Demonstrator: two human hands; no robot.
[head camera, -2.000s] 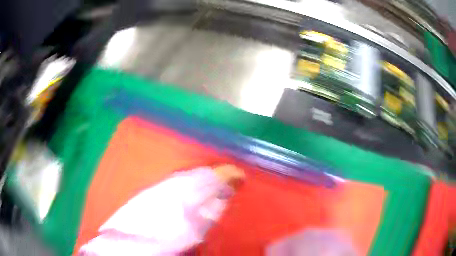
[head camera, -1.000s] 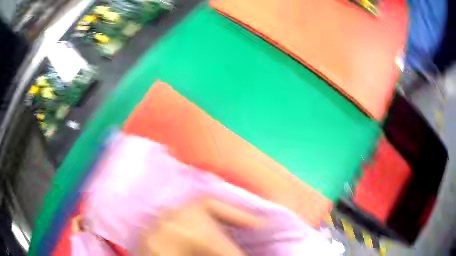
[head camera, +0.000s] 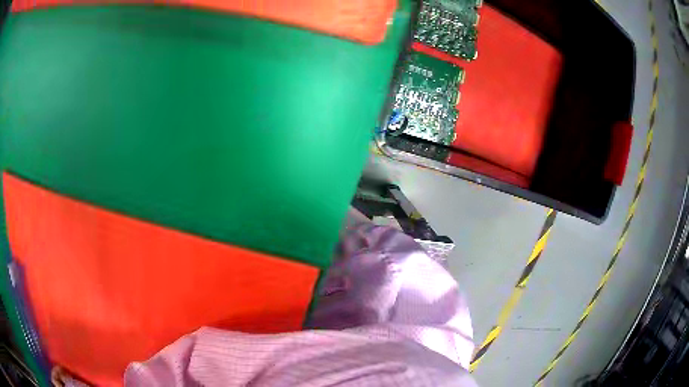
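The red mat (head camera: 166, 280) lies on the green ESD mat (head camera: 196, 128). A bluish-purple bundle of plastic strips (head camera: 29, 314) runs along the red mat's far-left edge. A small part of a hand (head camera: 62, 376), apparently my left hand, shows at the bottom left corner, cut off by the picture edge; what it does cannot be told. A pink checked sleeve crosses the bottom of the view, but my right hand is not visible. Green circuit boards (head camera: 427, 102) stand in the black bin (head camera: 585, 128) at the upper right.
The bin has a red lining (head camera: 510, 98) and sits beside the bench edge. Another orange-red sheet (head camera: 302, 15) lies at the top of the green mat. Yellow-black tape (head camera: 532, 261) lines the grey floor (head camera: 483, 234) at right. A dark metal part (head camera: 404, 208) shows below the bin.
The view has swung right and down. The conveyor boards and the blue clothing have left the picture. The bin shows larger, with its boards visible. The blurred hand at bottom centre is no longer visible.
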